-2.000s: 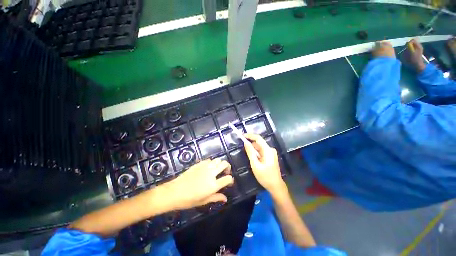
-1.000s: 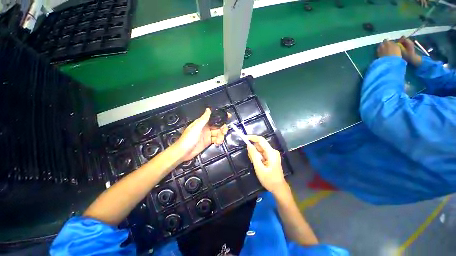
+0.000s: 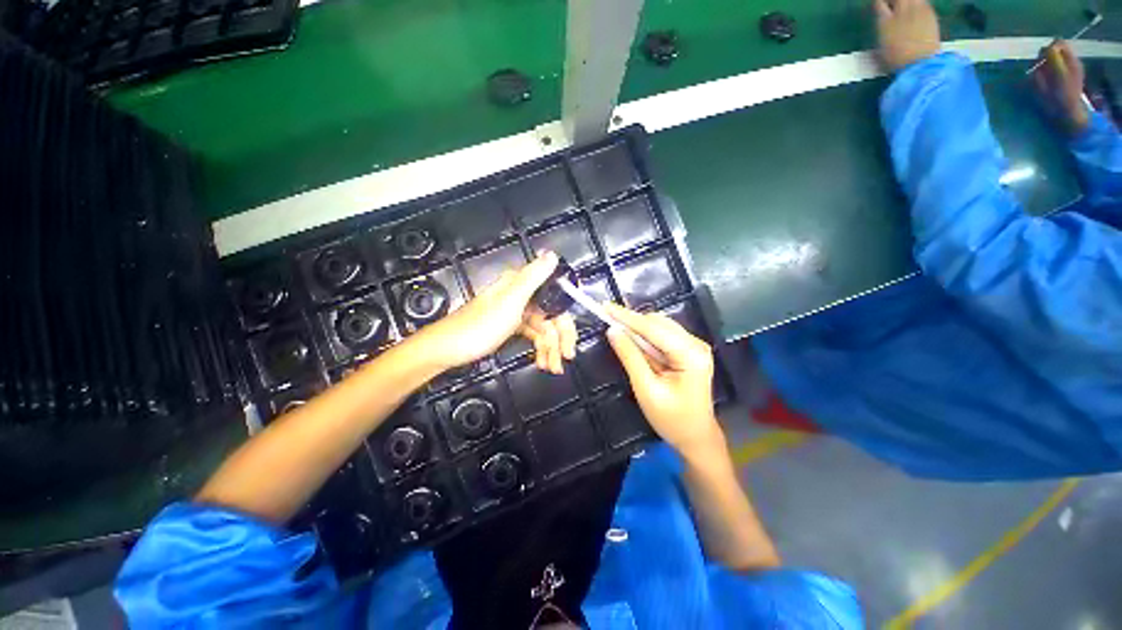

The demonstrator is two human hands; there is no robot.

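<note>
My left hand (image 3: pixel 527 314) holds a round black component (image 3: pixel 555 293) between thumb and fingers above the middle of the black blister tray (image 3: pixel 572 437). My right hand (image 3: pixel 664 369) grips a slim white hand tool (image 3: pixel 591 303), its tip at the held component. Whether the tip touches it I cannot tell. Several round components (image 3: pixel 473 418) sit in the tray's left and middle pockets. My left forearm hides some pockets.
A tall tray stack (image 3: pixel 105 271) stands at the left. Beyond the tray are the white side rail (image 3: pixel 369 187), an upright post (image 3: pixel 599 68) and the green conveyor belt (image 3: pixel 406 99) with black parts. Another tray (image 3: pixel 185 31) is upper left. Blue-sleeved arms (image 3: pixel 960 160) are at right.
My left hand has picked up a component from the tray and brought it to the tool tip. The view has shifted, belt parts have moved right, and a coworker's hand now reaches over the belt.
</note>
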